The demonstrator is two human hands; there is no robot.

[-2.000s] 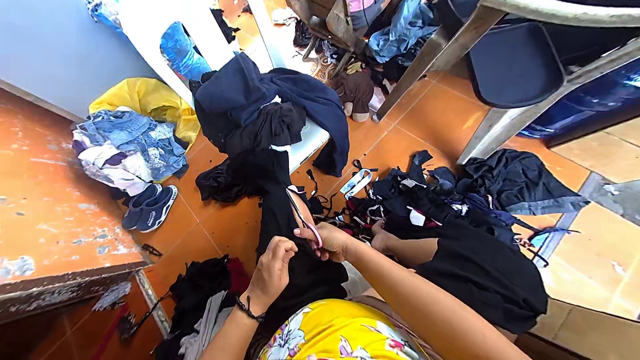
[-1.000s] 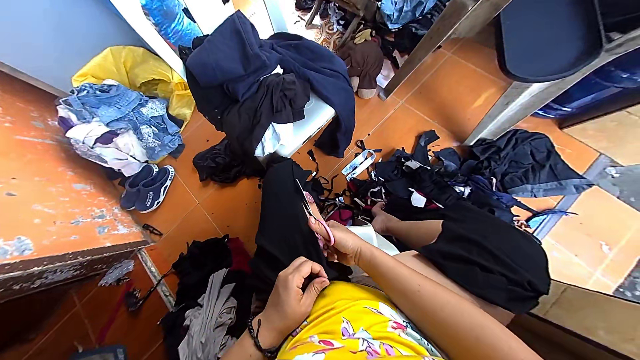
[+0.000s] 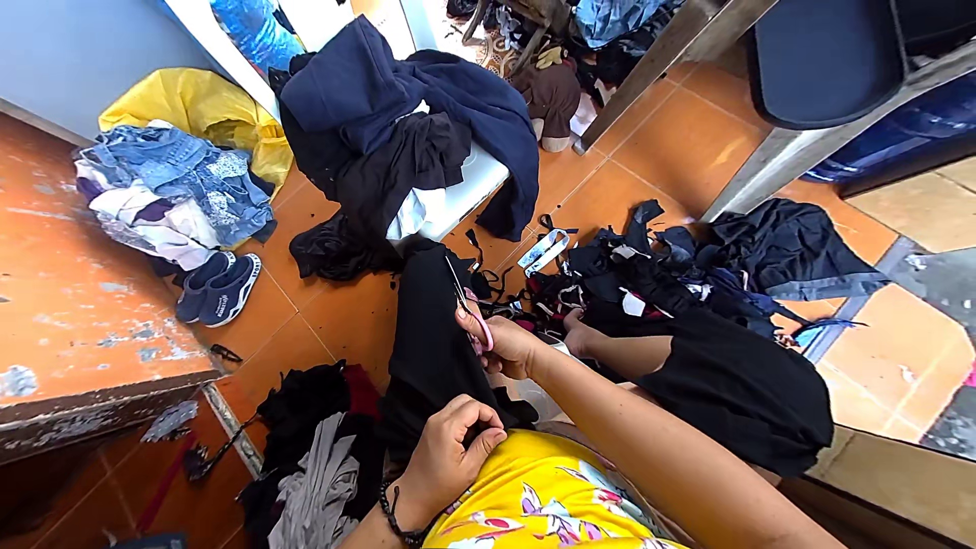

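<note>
My right hand (image 3: 502, 341) holds pink-handled scissors (image 3: 482, 332), their blades pointing up and away over a black cloth (image 3: 431, 328). That cloth lies across my lap and hangs toward the floor. Close to my waist, my left hand (image 3: 457, 444) rests with curled fingers at the cloth's near edge, above the yellow flowered garment (image 3: 549, 496). Whether its fingers pinch any fabric cannot be told. Past the scissors, a heap of dark cloth scraps (image 3: 633, 267) lies on the tiles.
A white stool (image 3: 473, 191) bears dark clothes (image 3: 343, 91). Left of it are a yellow bag (image 3: 183, 99), denim clothes (image 3: 183, 175) and dark clogs (image 3: 229, 290). Gray and black cloths (image 3: 316, 480) lie at lower left. A wooden chair frame (image 3: 656, 69) stands at upper right.
My left hand has moved down toward my waist, away from the scissors. The scissors remain in my right hand, and their blades now show more plainly against the black cloth.
</note>
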